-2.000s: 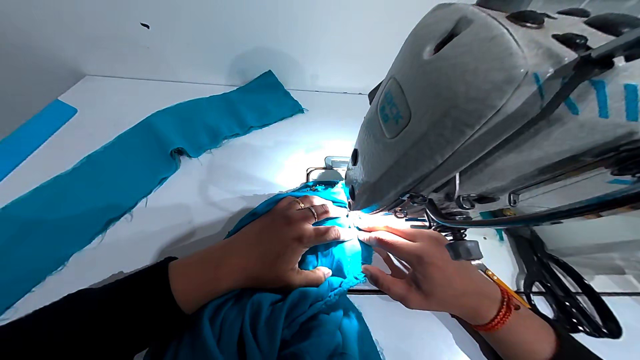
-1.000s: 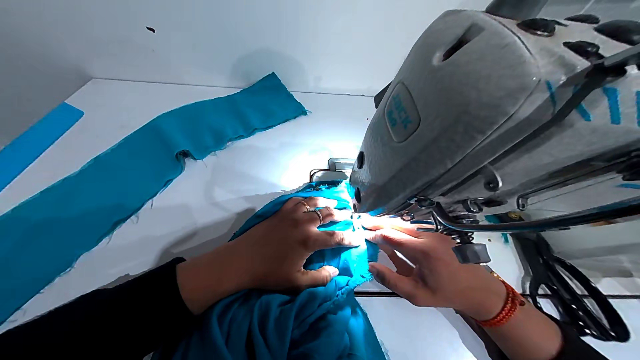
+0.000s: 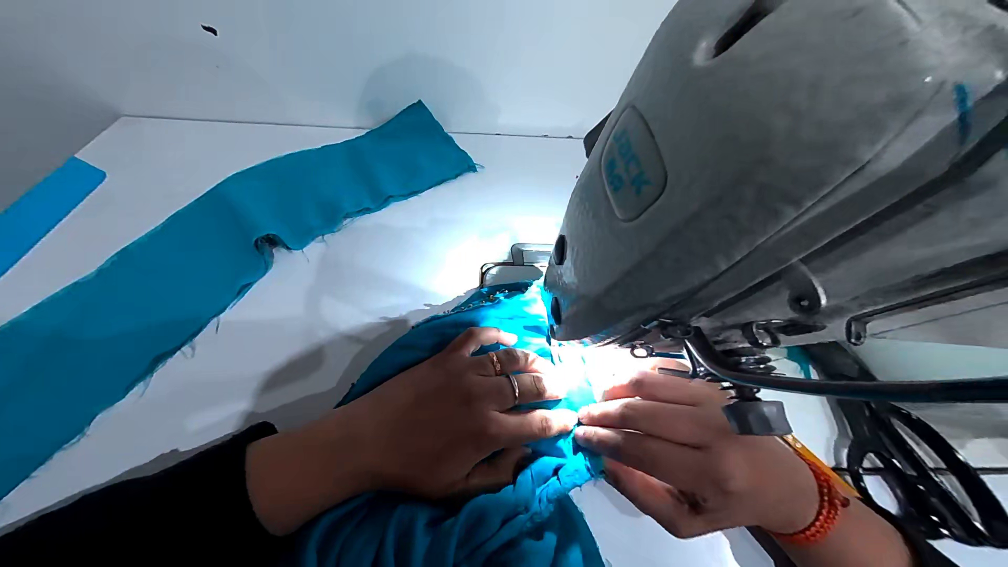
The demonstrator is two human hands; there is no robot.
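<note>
A bunched teal fabric piece [image 3: 441, 520] lies under the head of a grey Jack sewing machine [image 3: 732, 181], its far edge running below the needle area, where glare hides the needle and presser foot. My left hand [image 3: 465, 417], with two rings, presses flat on the fabric just left of the bright spot, fingers spread. My right hand [image 3: 685, 449], with a red beaded bracelet [image 3: 823, 508], pinches the fabric's right edge between thumb and fingertips, close to the left fingertips. Part of its index finger is washed out by the light.
A long teal fabric strip [image 3: 181, 244] with frayed edges lies across the white table [image 3: 331, 307]. A blue flat piece [image 3: 47, 209] is at the far left. Black-handled scissors [image 3: 921, 472] and a yellow pencil-like stick [image 3: 819, 461] lie right of my right hand. A white wall stands behind.
My right hand's fingertips have shifted nearer to me along the fabric's edge, and its thumb and fingers have come together. My left hand's fingers have drawn closer together on the cloth.
</note>
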